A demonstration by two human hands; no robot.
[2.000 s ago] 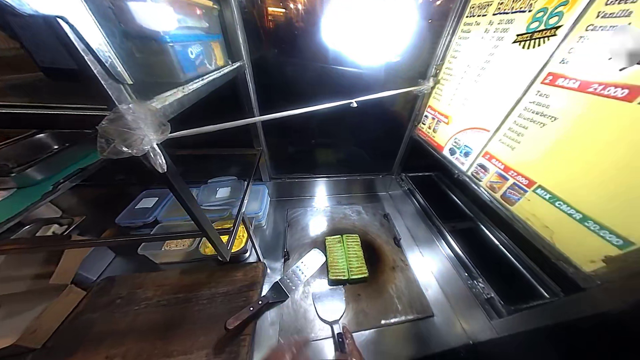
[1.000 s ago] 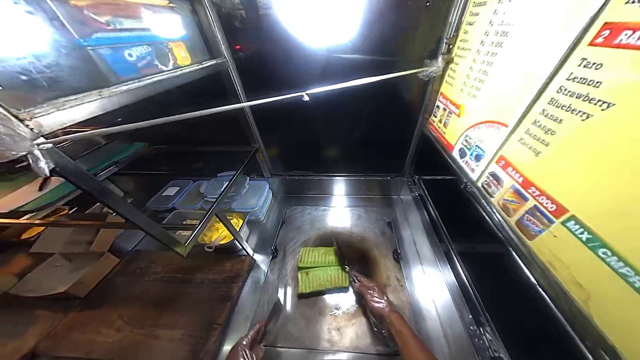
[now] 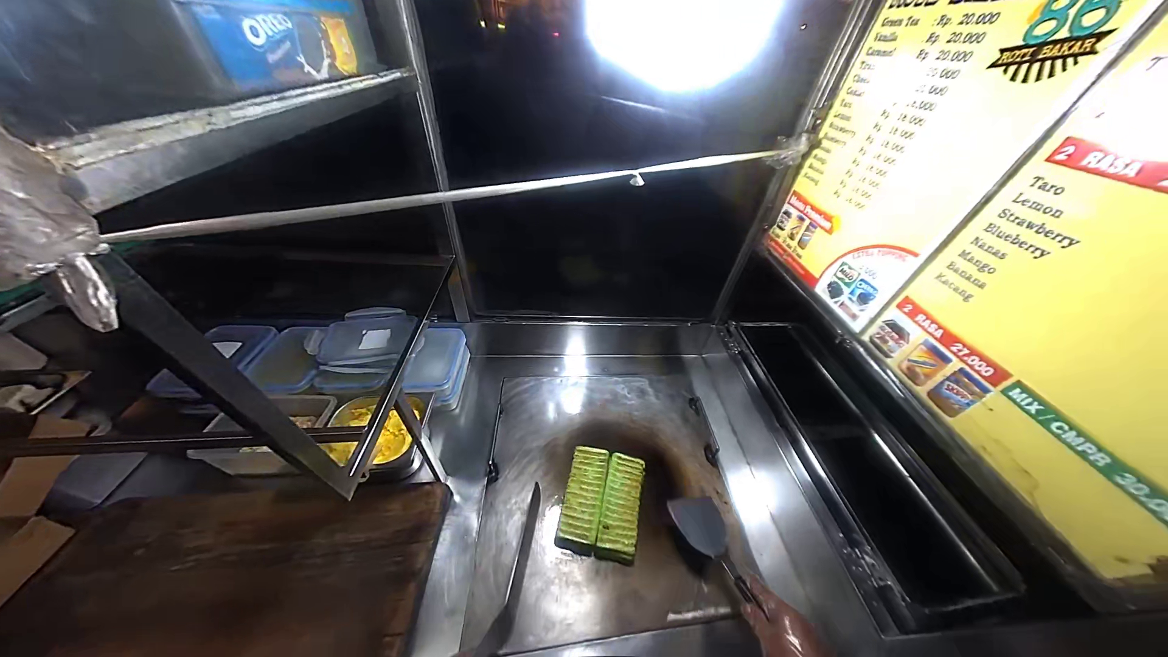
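Note:
Two green ridged slabs of bread (image 3: pixel 600 504) lie side by side on the flat metal griddle (image 3: pixel 630 397), over its darkened patch. My right hand (image 3: pixel 783 624), which looks gloved in thin clear plastic, grips the handle of a spatula (image 3: pixel 699 526) at the lower right; its dark blade is just right of the bread. Left of the bread a second flat tool with a long, narrow-looking blade (image 3: pixel 522 557) points up the griddle. Only a sliver of my left hand (image 3: pixel 465 653) shows at the bottom edge, by that tool's lower end; its grip is mostly hidden.
A dark wooden board (image 3: pixel 228 575) lies left of the griddle. Behind it stand lidded plastic boxes (image 3: pixel 365 339) and a container of yellow food (image 3: pixel 388 438), under a metal-framed shelf. A deep metal trough (image 3: pixel 849 456) and lit menu panels (image 3: pixel 1049 301) flank the right side. A white strip (image 3: pixel 511 189) spans above.
The bread halves lay one above the other and now stand lengthwise, side by side. My right hand and its spatula have moved away from the bread to the lower right. The view has shifted.

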